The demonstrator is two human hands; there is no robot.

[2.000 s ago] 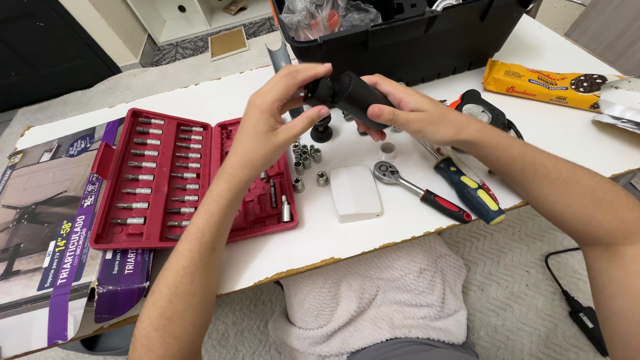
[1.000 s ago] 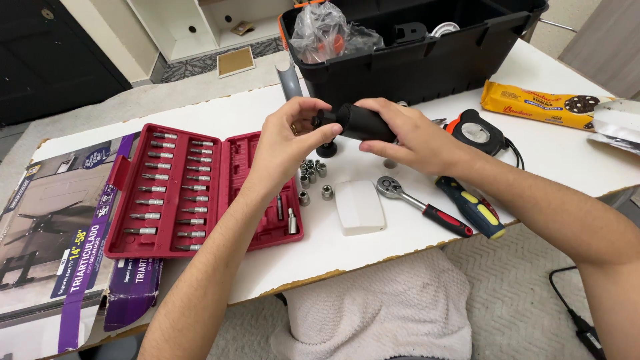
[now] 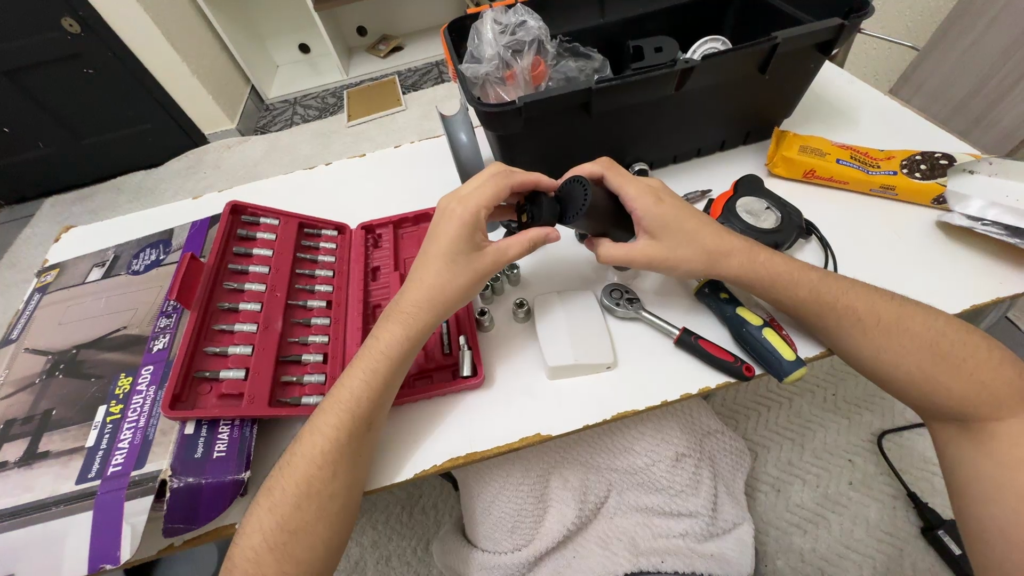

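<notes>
My left hand (image 3: 488, 220) grips a small black round part (image 3: 538, 210) between thumb and fingers. In my right hand (image 3: 640, 212) is a black cylinder (image 3: 596, 210), its end with a ring of small holes turned toward the small part. The two black pieces are close together; whether they touch is hard to tell. Below the hands lie several metal sockets (image 3: 522, 310), a white plastic piece (image 3: 574, 334) and a ratchet wrench (image 3: 676, 330). A red bit case (image 3: 350, 272) stands open at the left, partly behind my left forearm.
Behind the hands stands a black toolbox (image 3: 640, 120) holding a plastic bag (image 3: 512, 56). A tape measure (image 3: 756, 212), a blue-and-yellow screwdriver handle (image 3: 748, 330) and a yellow cookie package (image 3: 864, 170) lie at the right. A printed cardboard box (image 3: 120, 384) lies at the left.
The black cylinder in my right hand, tilted downward to the right before, now shows its perforated end. Both hands stay on their black pieces. The view has shifted slightly.
</notes>
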